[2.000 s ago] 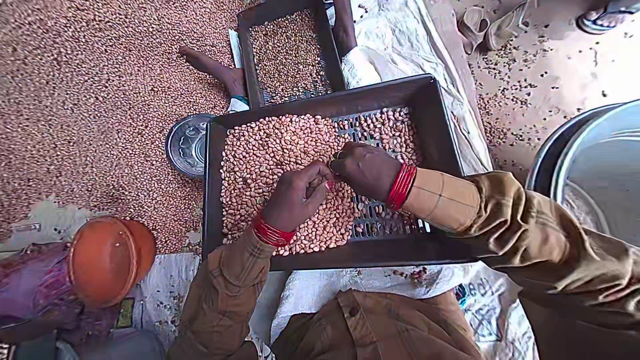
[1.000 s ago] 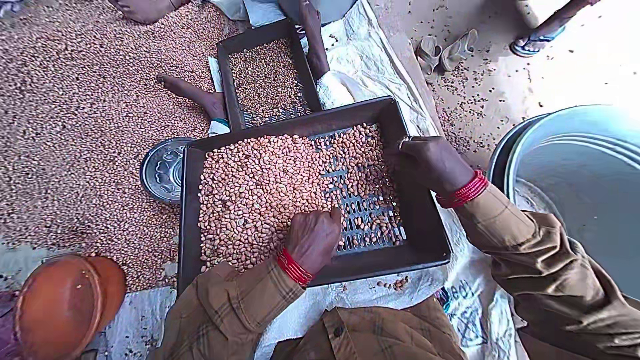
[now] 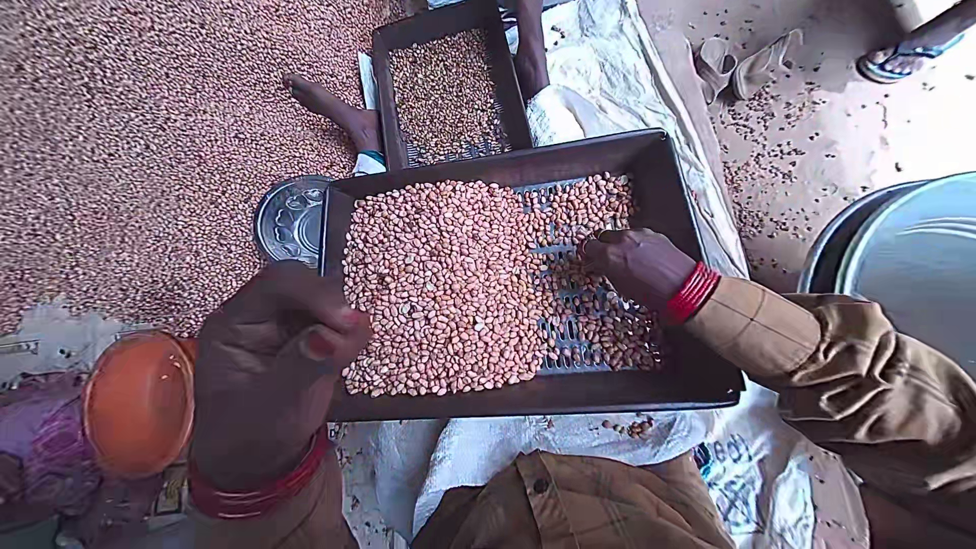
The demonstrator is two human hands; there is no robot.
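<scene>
A dark rectangular sieve tray (image 3: pixel 534 404) with a slotted bottom lies across my lap. Reddish peanut kernels (image 3: pixel 442 290) are piled on its left side, with a thinner scatter over the slots on the right. My left hand (image 3: pixel 274 366) is raised near the tray's left edge, fingers curled and thumb near the fingertips; whether it holds anything cannot be told. Over the right part of the tray, my right hand (image 3: pixel 637 263) has its fingertips bent down at the kernels, and what lies between them is hidden. Red bangles circle both wrists.
A smaller sieve tray (image 3: pixel 381 99) with kernels stands beyond, between another person's feet (image 3: pixel 335 110). Loose kernels (image 3: pixel 152 152) cover the floor at left. Nearby are a metal plate (image 3: pixel 293 221), an orange bowl (image 3: pixel 141 404), a large metal basin (image 3: pixel 915 236), and shoes (image 3: pixel 751 69).
My left hand has moved from the kernels to beyond the tray's left edge and up towards the camera. My right hand has come from the tray's right rim in over the slotted part.
</scene>
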